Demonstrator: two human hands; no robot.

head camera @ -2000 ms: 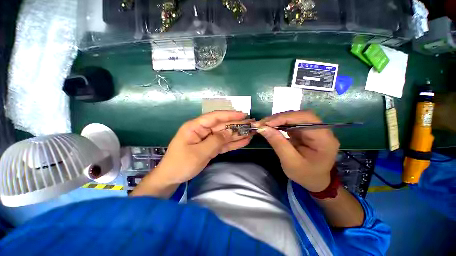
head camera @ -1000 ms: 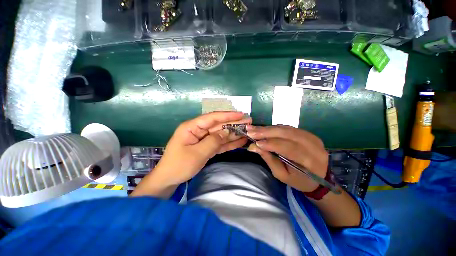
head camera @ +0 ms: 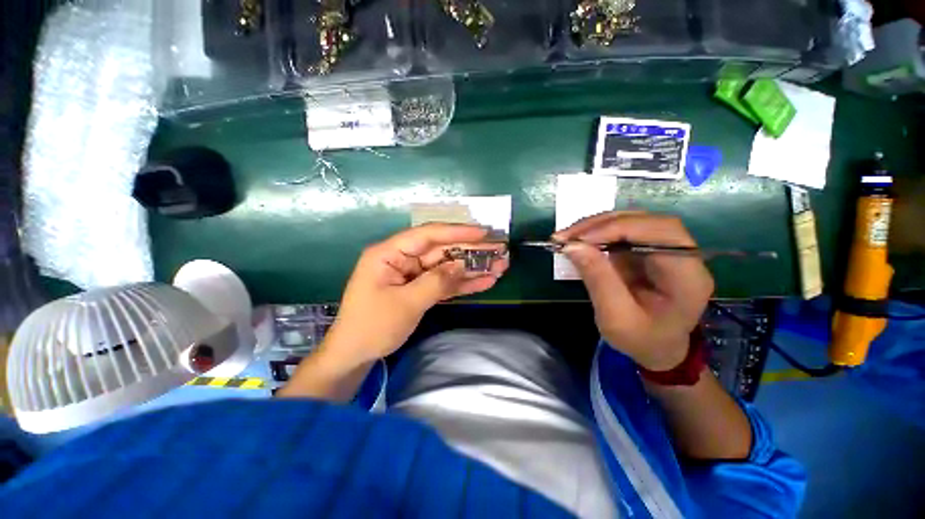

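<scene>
My left hand [head camera: 390, 294] holds a small dark and silver circuit board [head camera: 475, 260] between thumb and fingers, in front of the mat's near edge. My right hand [head camera: 649, 289] holds thin dark tweezers or a probe [head camera: 700, 250] between thumb and fingers. The tool lies nearly level, its tip just right of the board and apart from it. A grey-beige pad [head camera: 441, 214] and a white card beside it lie just beyond my left hand. A white slip [head camera: 583, 198] lies beyond my right fingers.
A compartment tray [head camera: 406, 66] holding gold parts spans the back of the green mat [head camera: 487, 162]. A round clear dish [head camera: 424, 114], black-and-white card [head camera: 641, 149], blue pick [head camera: 702, 164] and green clips [head camera: 768, 106] stand before it. A white fan [head camera: 112, 350] is left, an orange screwdriver [head camera: 862, 274] right.
The tool was against the board and slanting towards me a second ago. My right hand has moved right, and the tool is now nearly level and away from the board. The view has shifted slightly.
</scene>
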